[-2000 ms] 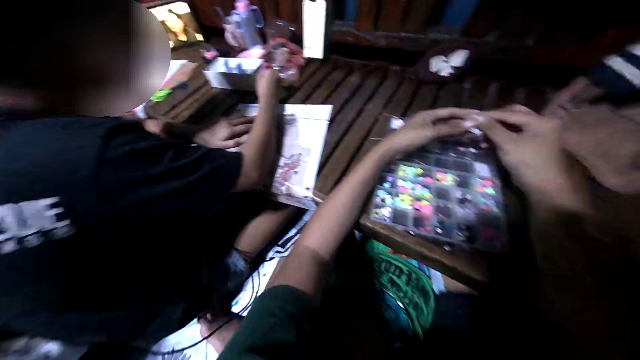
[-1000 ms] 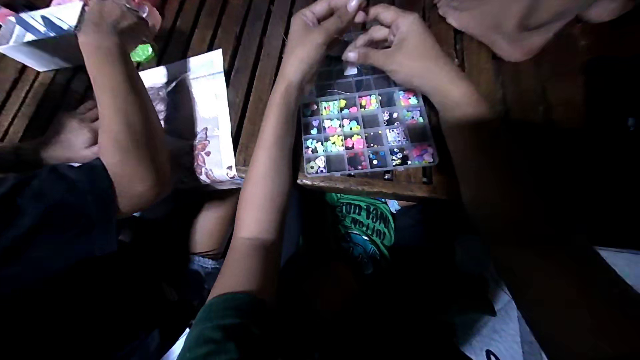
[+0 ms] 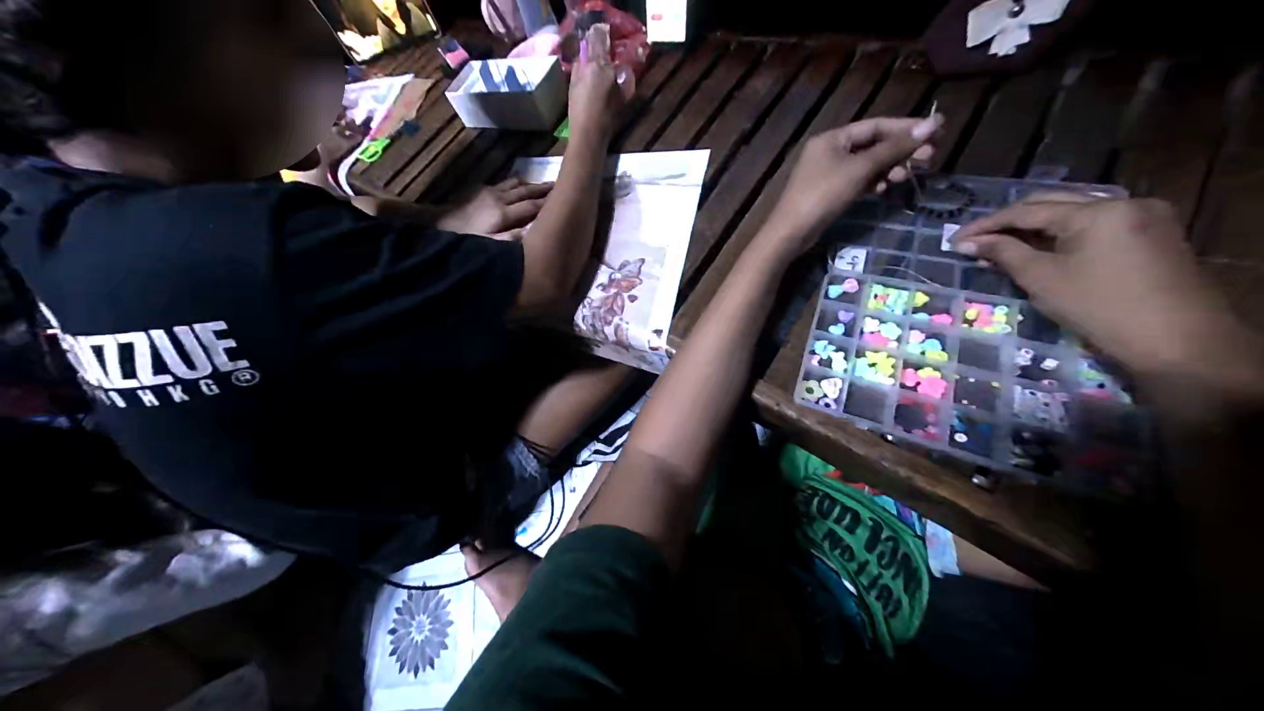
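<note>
My left hand (image 3: 869, 163) pinches the end of a thin cord (image 3: 933, 111) above the far left part of a clear plastic compartment box. Near the box's far right part, my right hand (image 3: 1076, 257) has thumb and forefinger closed on a small pale piece (image 3: 951, 237). The compartment box (image 3: 938, 281) lies on the slatted wooden table with colourful beads (image 3: 923, 380) in many of its cells. A dark ring of beads or coiled cord (image 3: 945, 197) rests at its far side; which of these, I cannot tell.
At the left a person in a dark T-shirt (image 3: 296, 326) leans over a sheet with a printed flower picture (image 3: 632, 267). Beyond are a white box (image 3: 509, 94), a red plastic bag (image 3: 612, 49) and green scissors (image 3: 373, 149). A dark item with a white bow (image 3: 1012, 22) lies at the far right.
My hands, close together one second ago, are now apart, the left up and to the left of the right. The view has swung left.
</note>
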